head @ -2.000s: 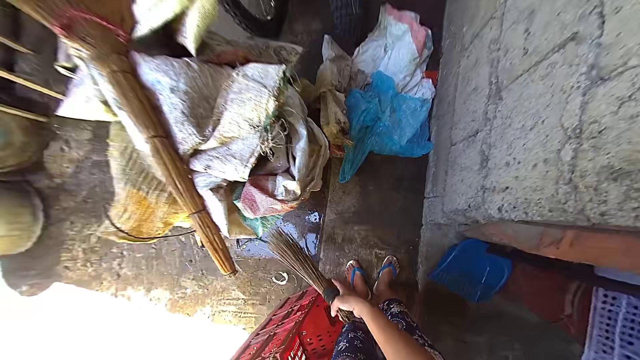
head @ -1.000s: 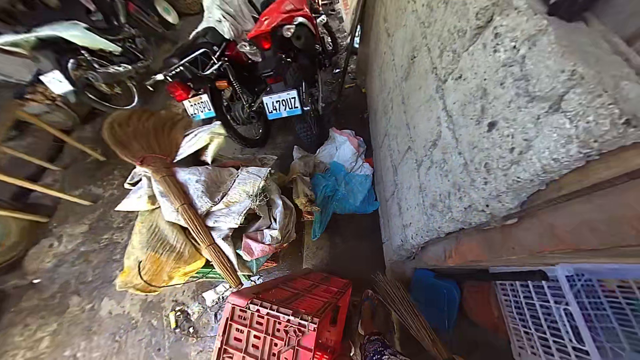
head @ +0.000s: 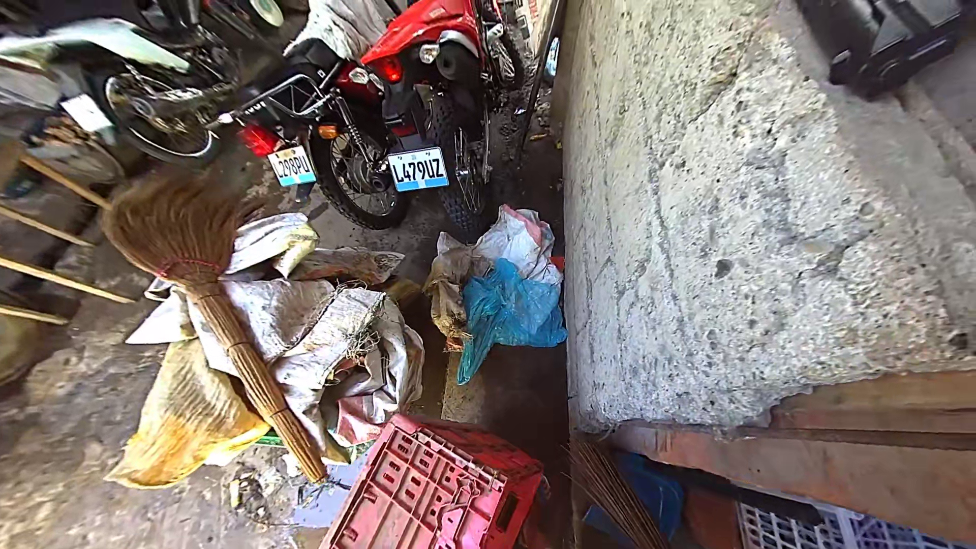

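Neither of my hands shows in the head view. Bristles of a stick broom (head: 614,492) enter at the bottom, right of the red plastic crate (head: 438,488); its handle end is cut off by the frame edge. A soft-bristled broom (head: 244,351) with a bundled stalk handle stands or hangs on the left, head up, in front of a heap of white woven sacks (head: 305,328). A yellowed sack (head: 179,415) lies at that heap's lower left. Between heap and wall sits a crumpled blue plastic bag (head: 511,309) against a white and pink bag (head: 522,240).
Parked motorcycles (head: 438,69) stand at the top. A rough concrete wall (head: 724,229) rises on the right, above a wooden beam (head: 862,450). Below are a blue plastic dustpan-like object (head: 640,496) and a white plastic crate (head: 831,526). Wooden sticks (head: 65,274) jut in at the left.
Two seconds ago a hand held the stick broom left of the feet; its bristles now show right of the red crate and the hand is out of sight. The view has tilted up.
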